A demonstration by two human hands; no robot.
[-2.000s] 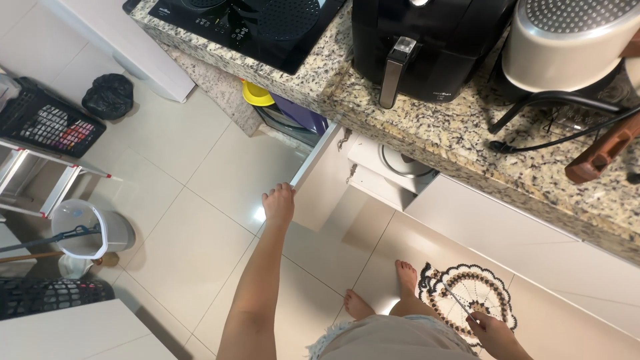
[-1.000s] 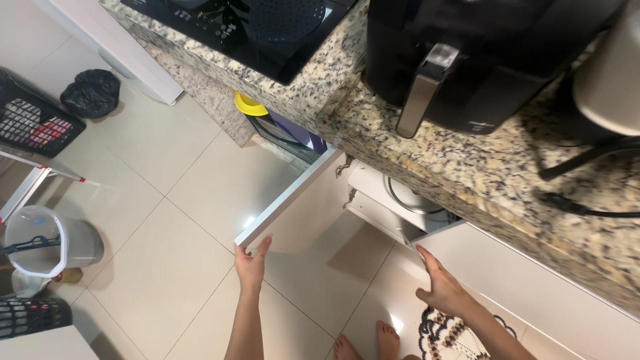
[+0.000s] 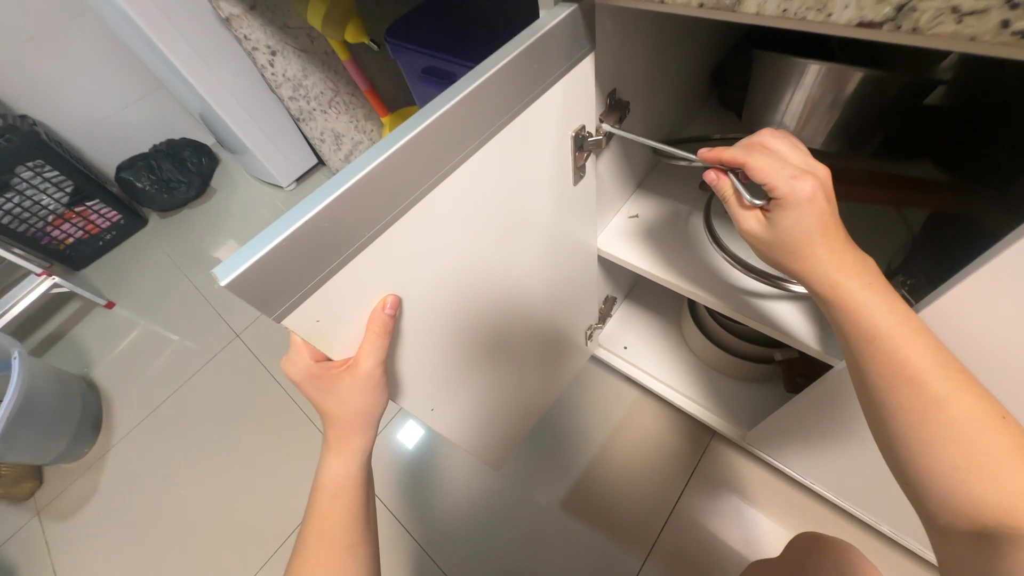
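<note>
My left hand [image 3: 348, 372] grips the free edge of a white cabinet door [image 3: 480, 264], its thumb on the inner face and its fingers behind. The door stands swung out from the cabinet. My right hand [image 3: 780, 200] holds a thin metal tool [image 3: 652, 144], perhaps a small wrench or screwdriver; its tip reaches the upper metal hinge [image 3: 592, 144]. Lower down, another hinge [image 3: 600, 320] sits on the cabinet's side wall; whether it joins the door cannot be told. A small screw [image 3: 634, 215] appears to lie on the shelf [image 3: 680, 248] below the upper hinge.
A metal pot [image 3: 832, 100] and a glass lid [image 3: 740, 256] are on the upper shelf, nested pans [image 3: 720, 344] below. The granite countertop [image 3: 880, 18] overhangs the cabinet. At the left are a bucket [image 3: 48, 400], a black crate [image 3: 56, 192], a black bag [image 3: 166, 172] and a ladder foot [image 3: 80, 288].
My right hand has moved from the cabinet's front edge to the upper hinge, where the tool now shows. My left hand still holds the door. The view has moved much closer to the cabinet.
</note>
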